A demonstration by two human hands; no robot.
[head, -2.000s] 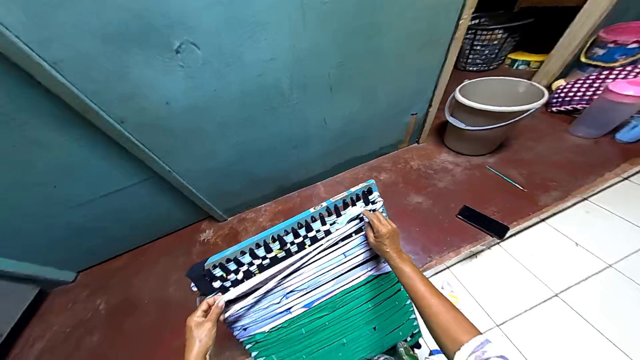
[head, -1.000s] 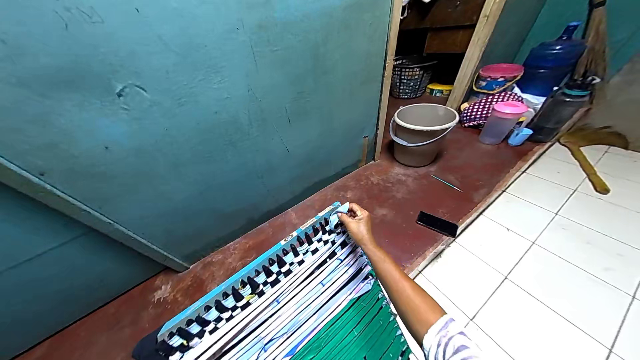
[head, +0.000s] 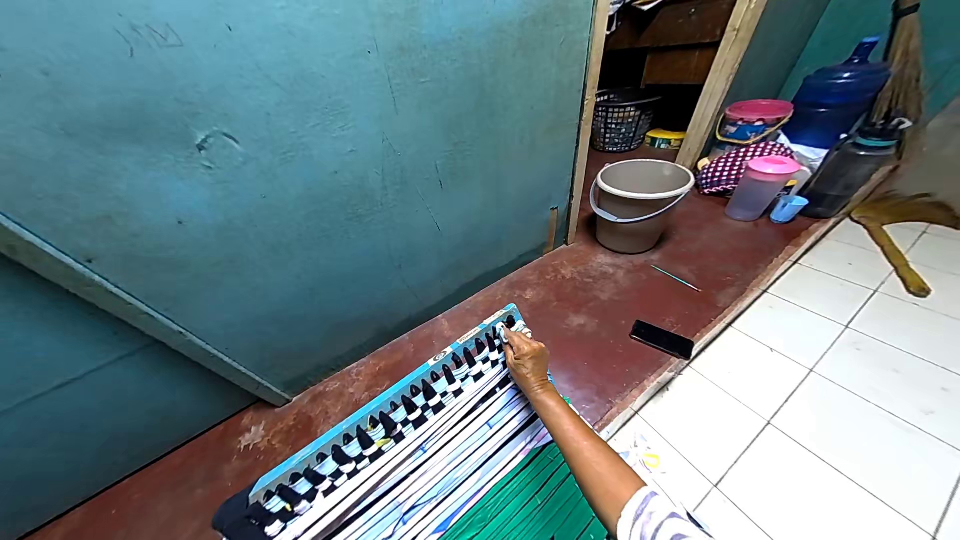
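A blue-edged frame (head: 390, 397) lies at a slant at the bottom centre, strung with fabric strips. Black loops run along its far edge, with a black and white checked weave beside them. White and pale patterned strips (head: 442, 457) stretch toward me, then green strips (head: 525, 495) nearer still. At the frame's far right corner, my right hand (head: 527, 361) pinches a whitish strip end beside the last loops; its fingertips partly hide the strip. My left hand is out of view.
A teal wall (head: 360, 187) rises just behind the frame. To the right on the red floor are a grey-brown bucket (head: 630, 225), a thin stick (head: 675, 277) and a black phone (head: 661, 339). Farther off stand a lidded pitcher (head: 752, 193), a blue cup (head: 789, 209) and a broom (head: 892, 251).
My left hand, seen at the frame's left end two seconds ago, has left the view. My right hand has shifted to the frame's far right corner. The view has swung rightward.
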